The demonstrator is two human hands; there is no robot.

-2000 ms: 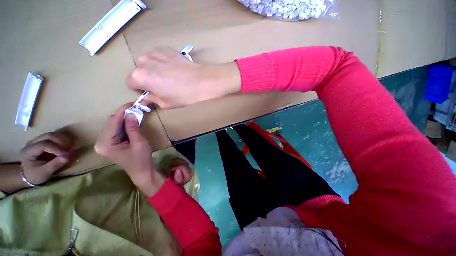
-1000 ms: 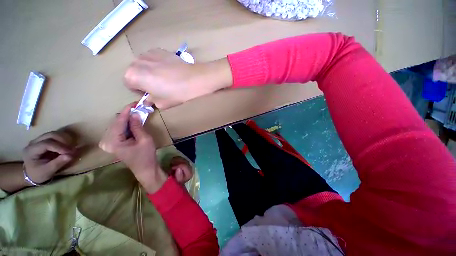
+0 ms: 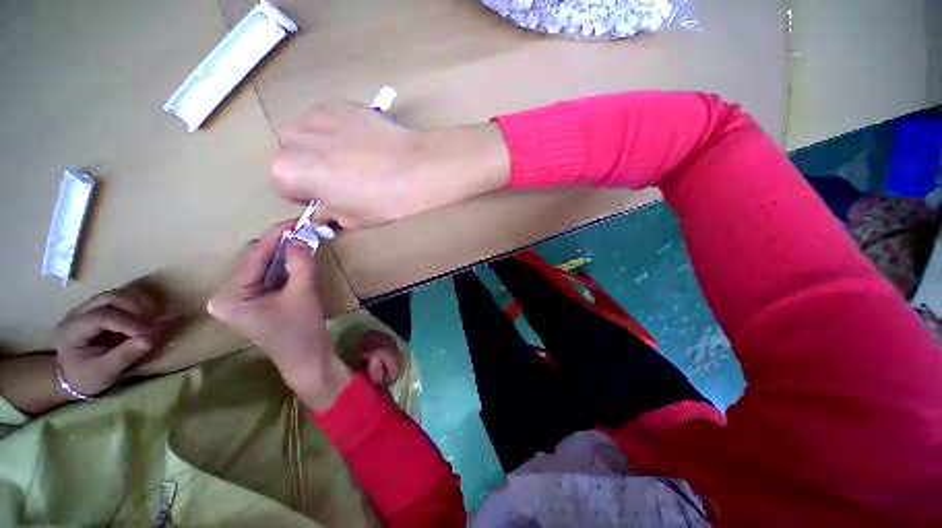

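Observation:
My left hand [image 3: 284,309] holds a small white plastic piece [image 3: 306,239] between thumb and fingers, just over the bench's near edge. My right hand [image 3: 372,170] is closed above it, back of the hand up, on a thin light tool [image 3: 309,213], perhaps tweezers. The tool's narrow end meets the white piece; the palm hides its middle. A white end [image 3: 384,99] shows beyond my right hand; I cannot tell if it belongs to the tool. Two white trough-shaped casings lie on the cardboard, a longer one [image 3: 229,68] and a shorter one [image 3: 69,227].
A clear bag of small white components [image 3: 589,14] lies at the bench's top edge. A coworker's hand [image 3: 108,340] rests at the left near edge, beside olive clothing [image 3: 238,443]. A red stool [image 3: 594,299] stands below on the green floor.
My hands stay together at the white piece, with small shifts and turns of the piece and the right wrist. The end beyond my right hand has changed its look. The view has shifted slightly.

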